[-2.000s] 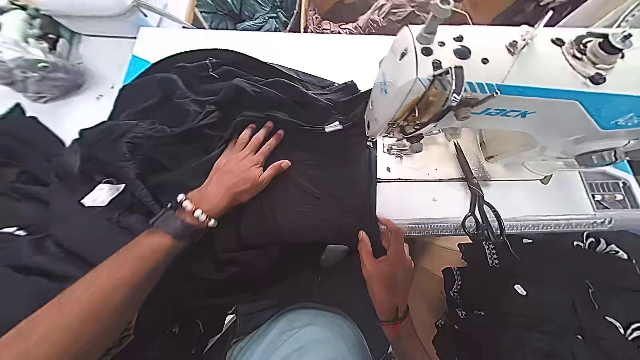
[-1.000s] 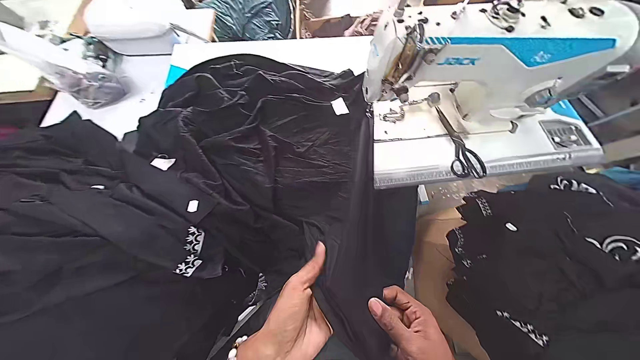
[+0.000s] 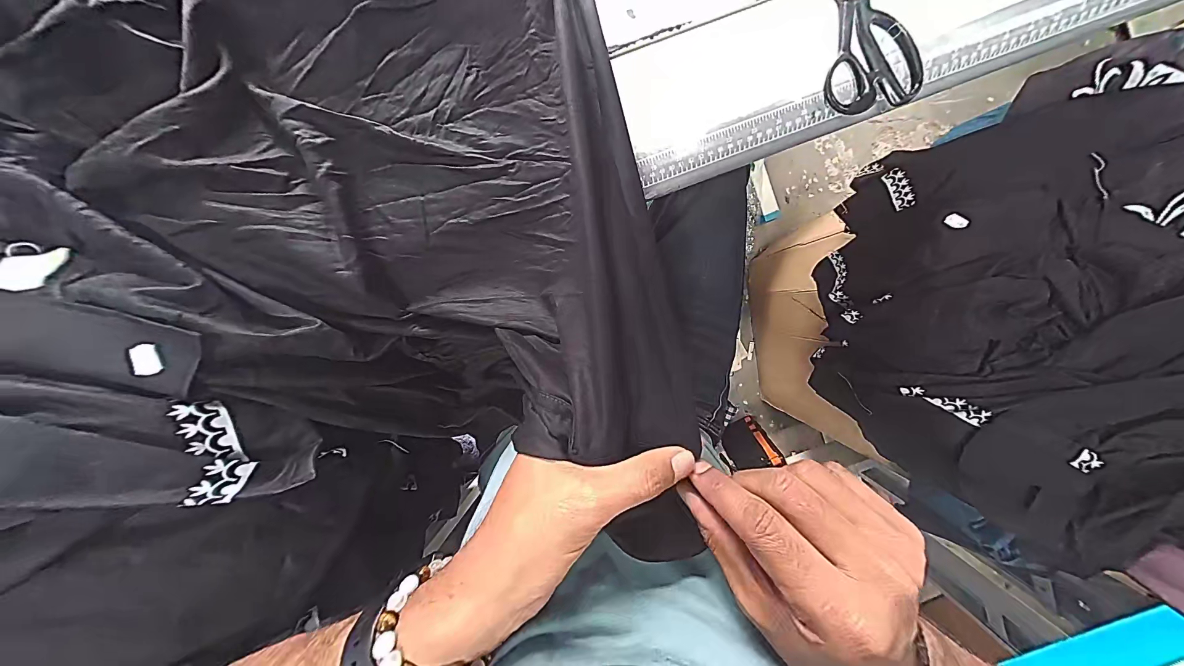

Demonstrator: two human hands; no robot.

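Observation:
A wrinkled black fabric garment (image 3: 416, 213) spreads over the left and middle of the view, a narrow fold along its right edge coming down to my hands. My left hand (image 3: 573, 509), with a beaded bracelet at the wrist, grips the lower end of this fold, thumb on top and fingers hidden under the cloth. Close against its thumb tip, my right hand (image 3: 814, 546) pinches the cloth's edge between thumb and fingers. Both hands are above my lap, over a light blue garment (image 3: 647, 610).
Black-handled scissors (image 3: 869, 60) lie at the edge of the white sewing table (image 3: 721, 88), beside a printed ruler scale (image 3: 777, 129). More black cloth with white embroidery (image 3: 1017, 277) lies at right over brown paper (image 3: 791, 324). Embroidered black cloth (image 3: 120, 444) lies at left.
My hands have come together at the cloth's lower edge; a second ago they were apart, the left one with its thumb raised. The view has tilted down, and the sewing machine is out of sight.

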